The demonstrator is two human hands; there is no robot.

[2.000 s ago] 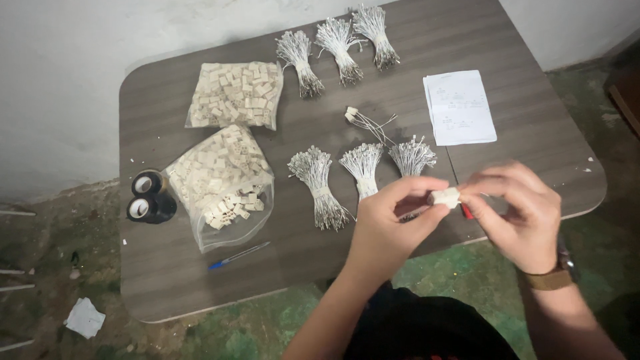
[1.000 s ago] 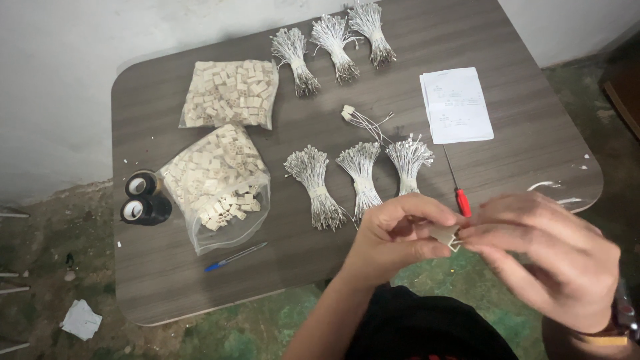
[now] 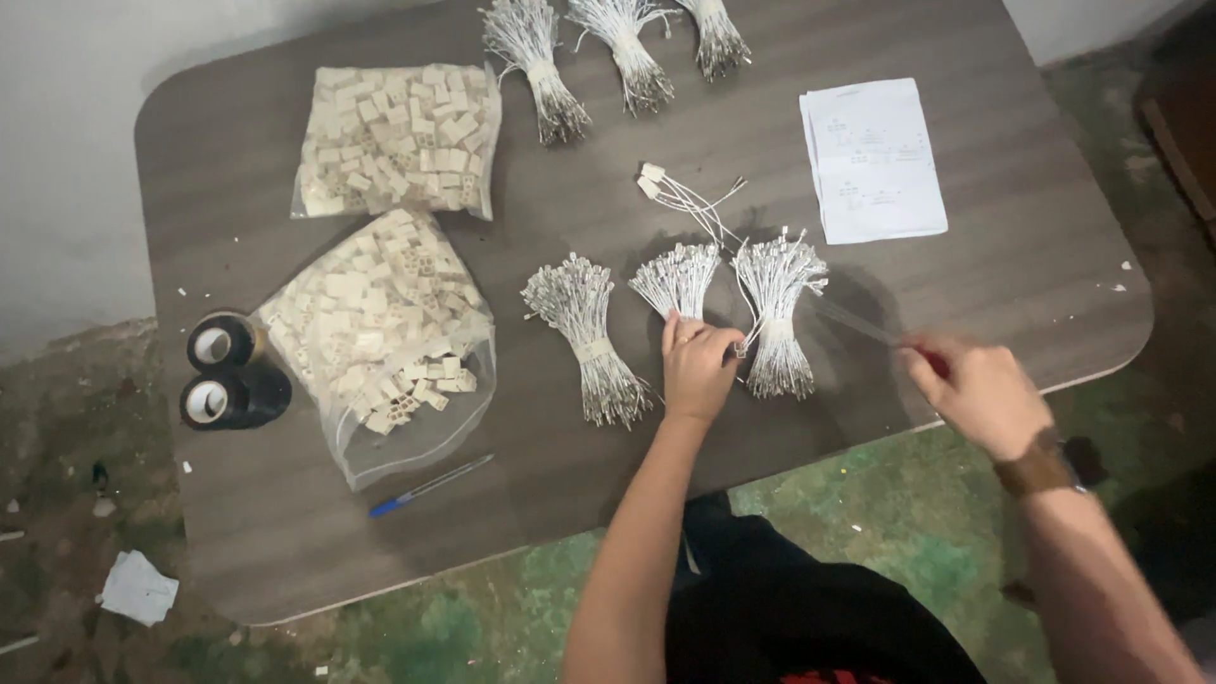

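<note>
My left hand [image 3: 701, 366] is over the lower middle bundle of white wires [image 3: 676, 280], with a small white connector [image 3: 741, 350] at its fingertips and thin wires rising from it. Beside it stands the lower right wire bundle [image 3: 779, 318]; the lower left one [image 3: 587, 337] lies apart. My right hand [image 3: 983, 389] is closed around the red handle of a screwdriver [image 3: 936, 361], whose blurred shaft points up-left toward the right bundle. Above the bundles rest white connectors with wires attached [image 3: 653, 179].
Two clear bags of cream connectors [image 3: 399, 138] [image 3: 380, 313] lie at left, the lower one open. Black tape rolls [image 3: 233, 389] and a blue-capped pen [image 3: 432, 484] are near them. Sheets of paper with writing [image 3: 876, 161] lie upper right. More wire bundles [image 3: 622, 52] lie along the top.
The screwdriver, lying on the table a second ago, is now in my right hand. My hands, together before, have moved apart, the left one onto the wire bundle. The view has shifted closer.
</note>
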